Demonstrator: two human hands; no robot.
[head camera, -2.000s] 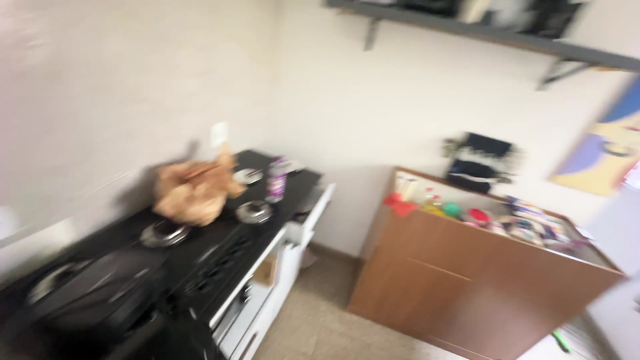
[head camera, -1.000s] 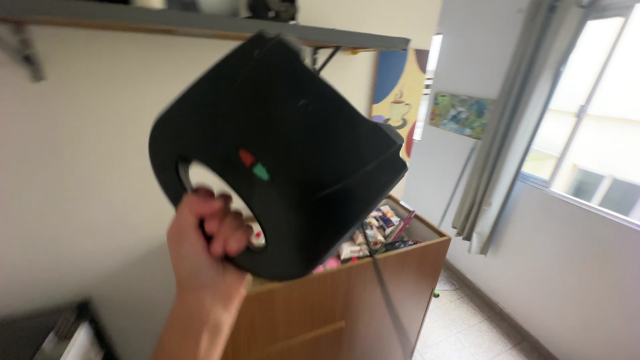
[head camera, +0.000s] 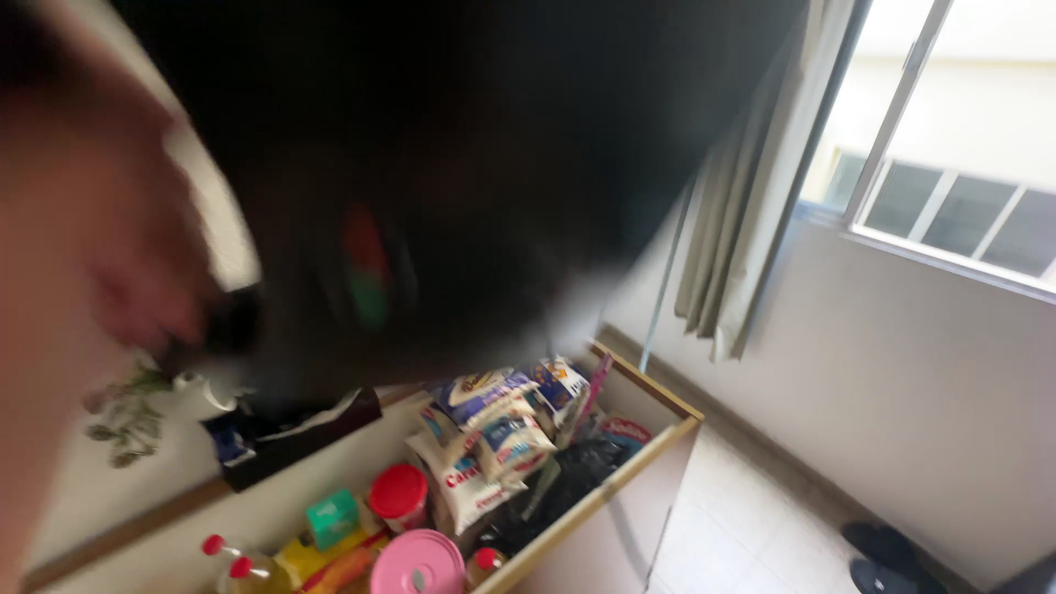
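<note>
My left hand (head camera: 140, 223), large and blurred at the left, grips the handle opening of a black plastic appliance (head camera: 478, 165). The appliance is held up close to the camera and covers most of the upper view. A red and green mark (head camera: 367, 268) shows on its side. Below it stands an open-topped wooden cabinet (head camera: 569, 516) holding food packets (head camera: 470, 487), a red-lidded tub (head camera: 398, 495), a pink round lid (head camera: 418, 565) and red-capped bottles (head camera: 247, 571). My right hand is not in view.
A grey-beige curtain (head camera: 726, 239) hangs beside a window (head camera: 932, 190) at the right. Dark footwear (head camera: 891, 557) lies on the tiled floor (head camera: 742, 511) at lower right. A dark wall holder (head camera: 305, 441) and a plant (head camera: 128, 421) are behind the cabinet.
No hand showed two seconds ago. One second ago my left hand held the black appliance up farther from the camera; now both are much closer. The view has turned right, from the stove toward the window.
</note>
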